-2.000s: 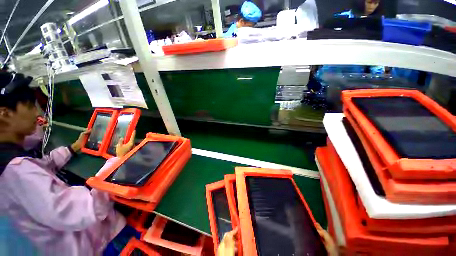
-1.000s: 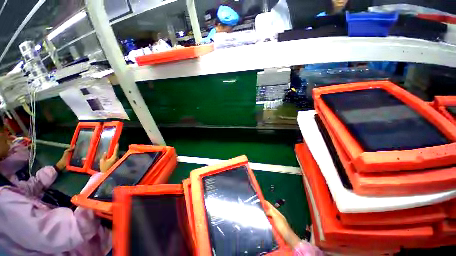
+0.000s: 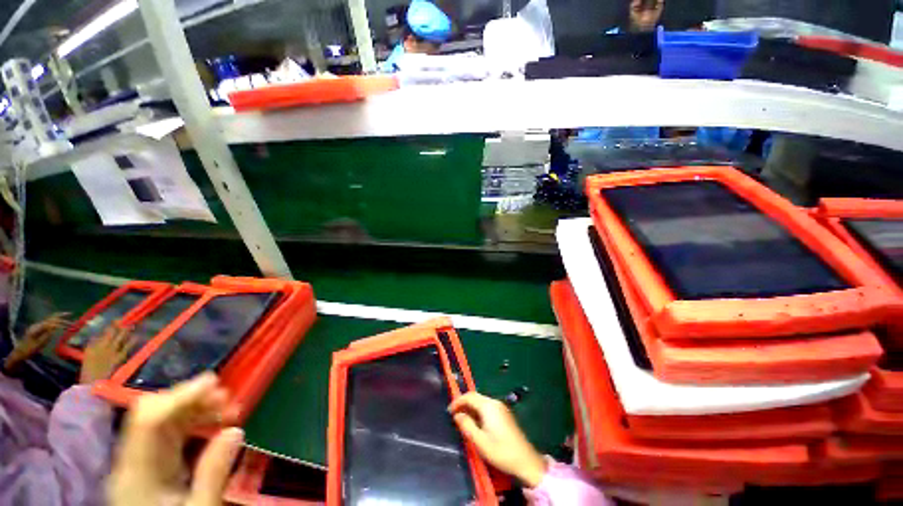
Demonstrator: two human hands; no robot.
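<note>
A dark tablet (image 3: 406,425) lies in an orange-red foam tray (image 3: 338,415) at the bottom centre. Part of a second tray shows beneath it, offset at the upper right. My right hand (image 3: 500,435) holds the right edge of these trays, fingertips on the rim. My left hand (image 3: 173,445) is large and blurred at the lower left, raised in front of the left stack, fingers apart and empty. The lower ends of the trays are cut off by the picture's edge.
A left stack (image 3: 267,346) bears a tablet. Another person's hand (image 3: 107,351) is at trays beyond it. A tall right stack (image 3: 693,435) includes a white foam tray (image 3: 634,380). Small dark pieces (image 3: 515,395) lie on the green surface. A white-edged shelf (image 3: 446,109) crosses behind.
The two side-by-side trays in front are now overlapped, one on top. My left hand has come into view, open. My right hand stays at the right edge. The view has shifted right.
</note>
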